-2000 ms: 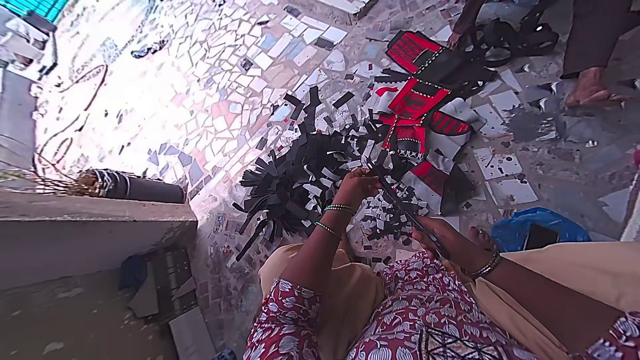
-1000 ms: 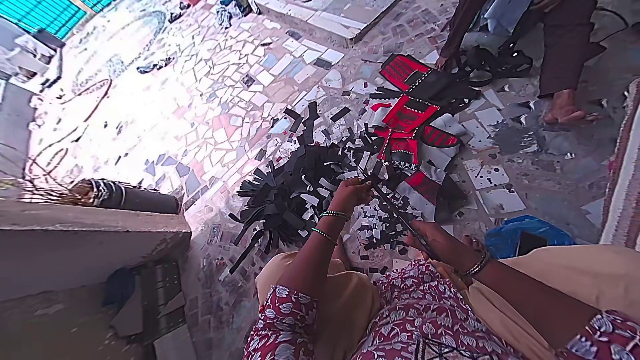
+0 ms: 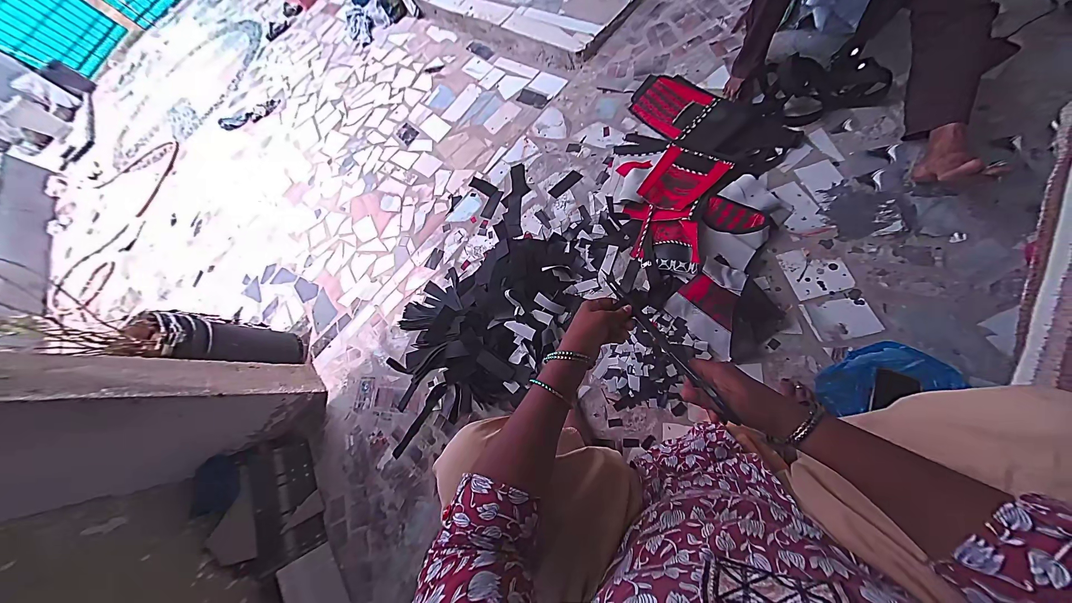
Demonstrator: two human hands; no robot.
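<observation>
My left hand (image 3: 600,325), with bangles at the wrist, pinches a small dark piece, likely a strip, whose outline is blurred. My right hand (image 3: 722,387) is closed around a long dark tool (image 3: 670,347), possibly scissors, that slants up toward the left fingertips. Below my left hand lies a heap of black strips (image 3: 477,327) on the tiled floor. Small black and white scraps (image 3: 641,368) are scattered between my two hands. Red and black pieces with patterned trim (image 3: 682,180) lie beyond my hands, overlapping black and pale material.
Another person's hand (image 3: 735,87) touches the floor beside black straps (image 3: 825,84); that person's bare foot (image 3: 955,155) is at the right. A blue plastic bag (image 3: 888,373) lies by my right knee. At the left are a ledge (image 3: 159,377) and a dark roll (image 3: 234,337).
The view has shifted slightly. My hands stay close together over the scraps, with the long dark tool still in my right hand. No other change is plain.
</observation>
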